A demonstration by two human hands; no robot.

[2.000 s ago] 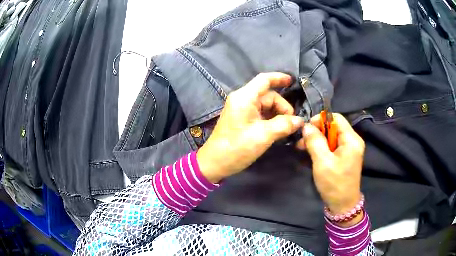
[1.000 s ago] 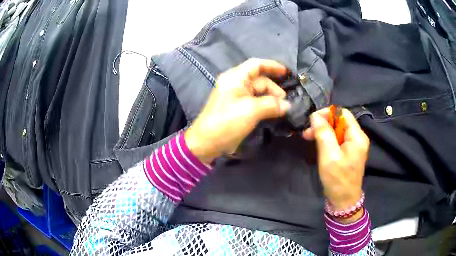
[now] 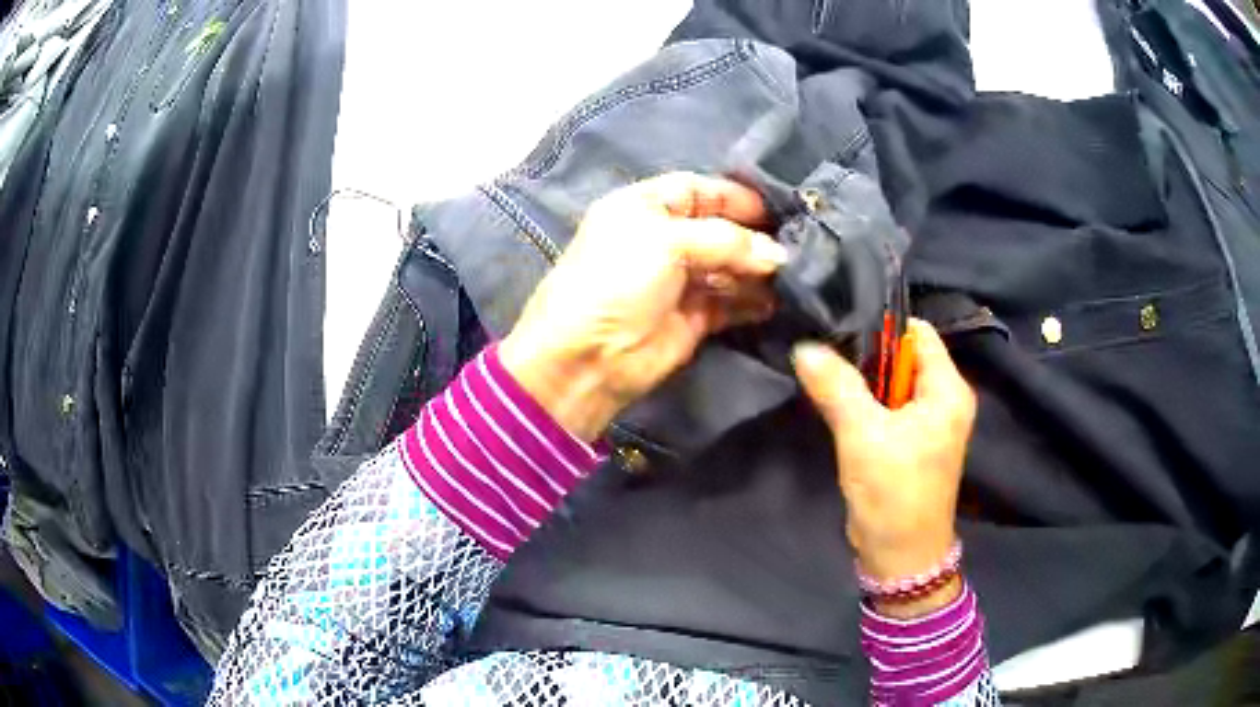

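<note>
A dark grey shirt (image 3: 553, 587) lies spread across the table in front of me, with pale raised seams and round metal buttons. My left hand (image 3: 650, 283) grips a bunched, lifted part of the shirt near its middle. My right hand (image 3: 898, 442) holds orange-handled thread snips (image 3: 895, 362), blades pointing up beside the bunched cloth. My right thumb is at the cloth's lower edge. The cloth is slightly blurred, and I cannot tell if the blades touch it.
A thin wire hanger hook (image 3: 325, 214) stands out of the collar at the left. Other dark shirts (image 3: 221, 276) lie at the left, and more dark cloth (image 3: 1209, 124) at the far right. The white table top (image 3: 442, 83) shows behind. A blue bin (image 3: 118, 628) is at the lower left.
The bunched cloth has been lifted and turned in my left hand. My right hand with the snips has moved slightly left, and the blades now point up. The shirt has shifted a little.
</note>
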